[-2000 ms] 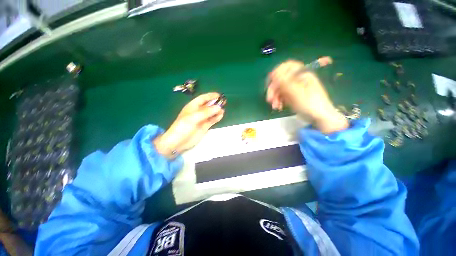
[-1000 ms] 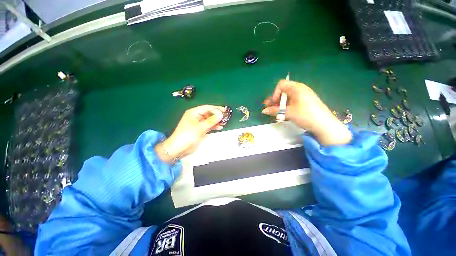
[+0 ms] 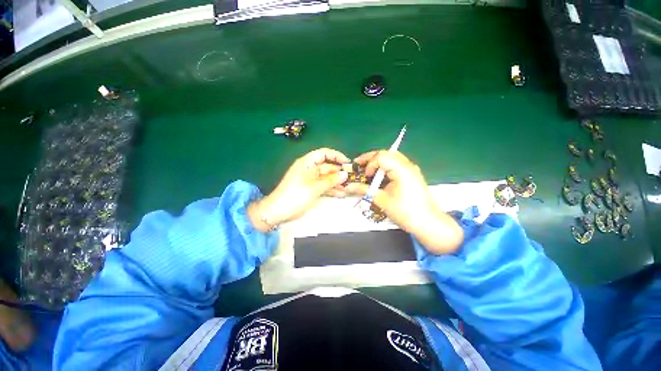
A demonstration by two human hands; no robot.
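My left hand [image 3: 308,187] pinches a small round module [image 3: 354,176] between thumb and fingers, above the upper edge of the white sheet. My right hand [image 3: 403,194] meets it from the right, its fingertips at the module, and holds a slim white pointed tool [image 3: 387,161] like a pen, tip pointing up and away. The fingers partly hide the module. Small gold parts [image 3: 373,211] lie on the white sheet [image 3: 348,279], partly behind my right hand. A black strip [image 3: 351,248] lies on the sheet.
A clear tray [image 3: 80,196] of parts is at left, stacked black trays [image 3: 605,61] at upper right. Curved flex pieces [image 3: 598,192] lie loose at right. Modules lie beyond my hands [image 3: 293,130] and farther back [image 3: 374,87]. A pale rail [image 3: 145,38] edges the bench.
My right hand has moved left and now meets my left hand at the module. The loose curved piece seen between the hands one second ago no longer shows there.
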